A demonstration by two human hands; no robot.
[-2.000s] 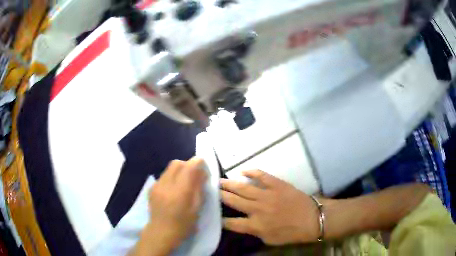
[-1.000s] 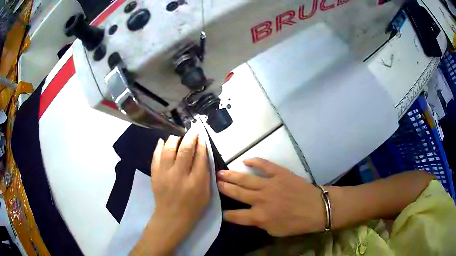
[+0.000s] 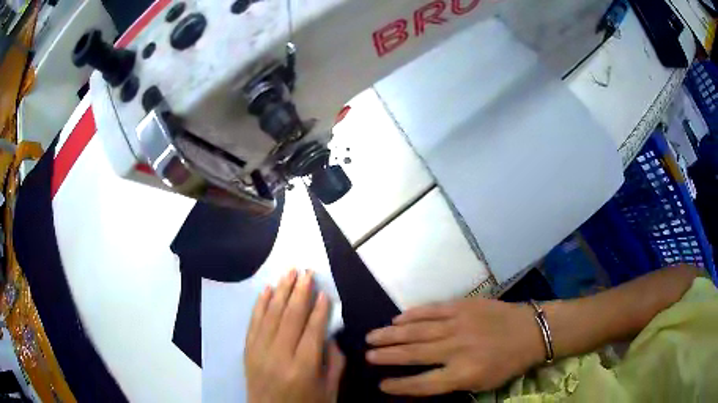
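Observation:
A white fabric panel (image 3: 228, 330) lies over a black fabric panel (image 3: 362, 291), and both run up under the needle area of the sewing machine head (image 3: 228, 86). Black fabric shows on both sides of the white piece. My left hand (image 3: 291, 338) lies on the white panel with its fingers together, pointing at the machine. My right hand (image 3: 457, 346), with a bracelet at the wrist, lies flat on the black panel, fingers slightly apart. The needle tip is hidden by the machine parts.
A pale stack of cut pieces (image 3: 519, 149) lies right of the needle, under the machine arm. A blue basket (image 3: 661, 205) stands at the right. A dark slab (image 3: 660, 31) lies at the far right. A dark strip (image 3: 47, 291) runs along the left table edge.
Both hands have moved back from the needle toward the wearer, the right one also to the right. More of the white and black panels shows by the needle. The view has shifted and sharpened.

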